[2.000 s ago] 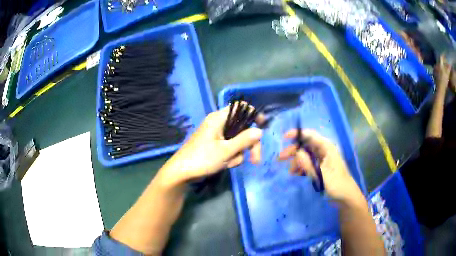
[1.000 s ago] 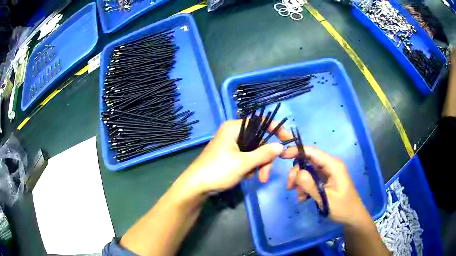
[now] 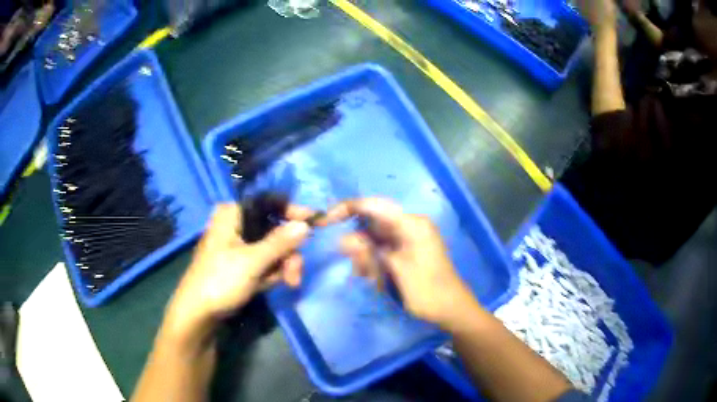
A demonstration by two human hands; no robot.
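My left hand (image 3: 228, 271) is closed round a bunch of black sticks (image 3: 263, 213), blurred, above the left part of the blue work tray (image 3: 476, 224). My right hand (image 3: 421, 263) is over the middle of the tray. Its thumb and index finger meet the left fingertips at a small dark end. A blurred dark shape inside the right hand fits the scissors; its blades cannot be made out. More black sticks (image 3: 291, 137) lie in the tray's upper left, some with pale tips.
A blue supply tray (image 3: 189, 169) with many black sticks is at left. A white sheet (image 3: 59, 341) is at lower left. A blue bin of white pieces (image 3: 562, 302) is at lower right. Another parts tray (image 3: 558, 77) and a person's arm (image 3: 607, 74) are at upper right.
The view has swung right, so the trays sit further left. My hands have stayed close together, and the scissor blades seen earlier are no longer distinct. The bunch is still in my left hand.
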